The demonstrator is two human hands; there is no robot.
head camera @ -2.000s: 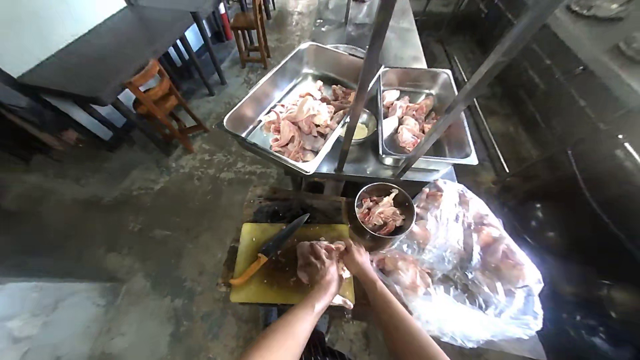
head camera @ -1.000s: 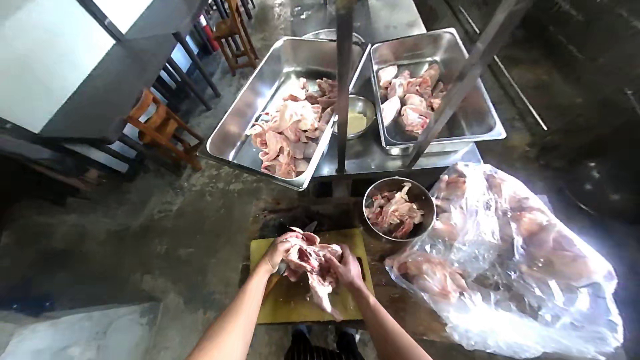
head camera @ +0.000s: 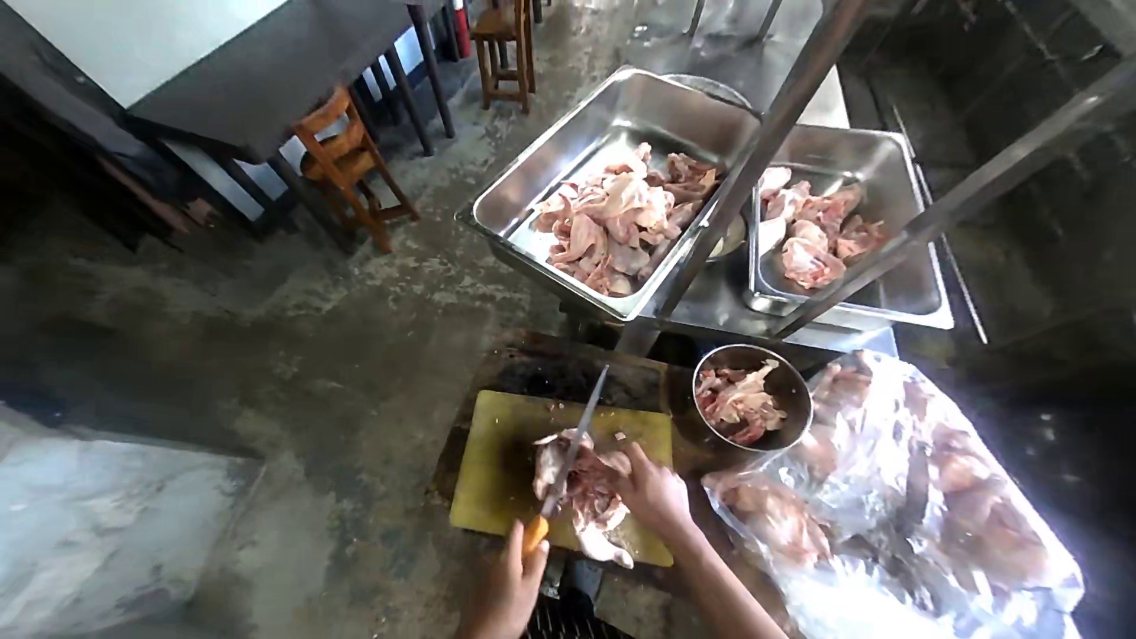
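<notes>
Raw chicken (head camera: 590, 493) lies spread on a yellow cutting board (head camera: 493, 470). My left hand (head camera: 513, 568) grips the orange handle of a kitchen knife (head camera: 577, 435), whose blade points away from me and lies over the chicken. At the chicken's right side, my right hand (head camera: 655, 488) rests its fingers on the meat. A round metal bowl (head camera: 792, 377) with chicken pieces stands just beyond the board's right corner.
Two steel pans (head camera: 541, 151) (head camera: 927, 297) of chicken pieces stand on a metal table behind slanting metal bars (head camera: 763, 160). To the right lies a clear plastic bag (head camera: 896, 506) of raw chicken. A wooden chair (head camera: 351, 169) is at the far left.
One second ago both hands held the chicken up over the board; now it lies on the board. My left hand has taken hold of the knife.
</notes>
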